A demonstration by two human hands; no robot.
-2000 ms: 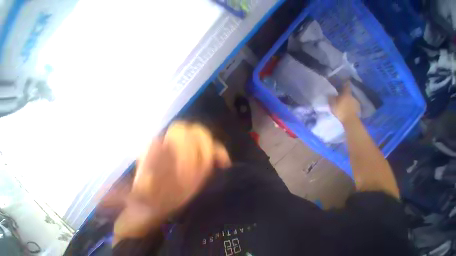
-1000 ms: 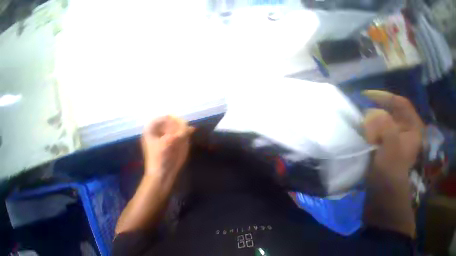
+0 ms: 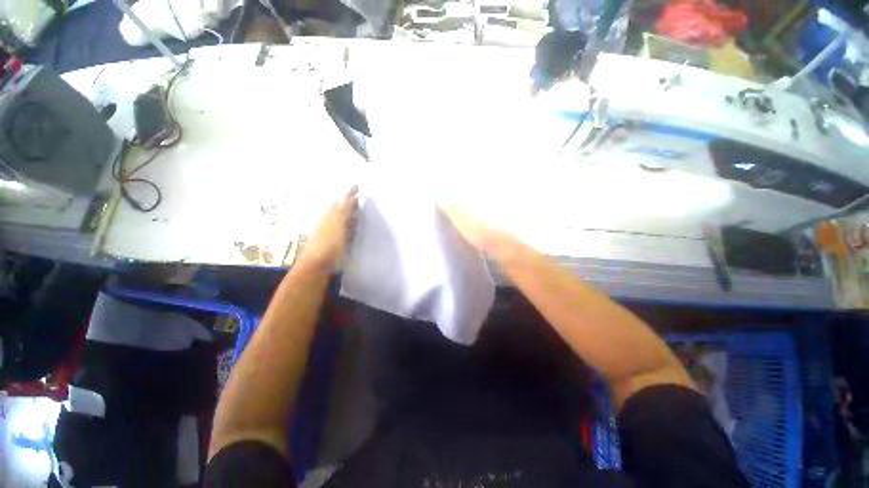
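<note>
A white or pale grey panel (image 3: 417,272) lies on the bright table and hangs over its front edge towards me. A small black piece (image 3: 349,116) shows at its far left end. My left hand (image 3: 335,229) is at the panel's left edge and my right hand (image 3: 464,232) is on its right side. Glare washes out the fingertips, so I cannot tell whether either hand grips the panel or rests on it. The sewing machine (image 3: 667,148) stands to the right of the panel.
A speaker-like grey box (image 3: 59,129) and cables are at the table's left. A black pad (image 3: 757,250) lies at the right. Below are a blue basket (image 3: 765,400) at the right, another blue basket (image 3: 243,329) at the left, and a black-and-white garment (image 3: 133,381).
The view has swung from the right basket to face the table. The white panel has moved from the right over my lap onto the table, and both hands have come to its sides.
</note>
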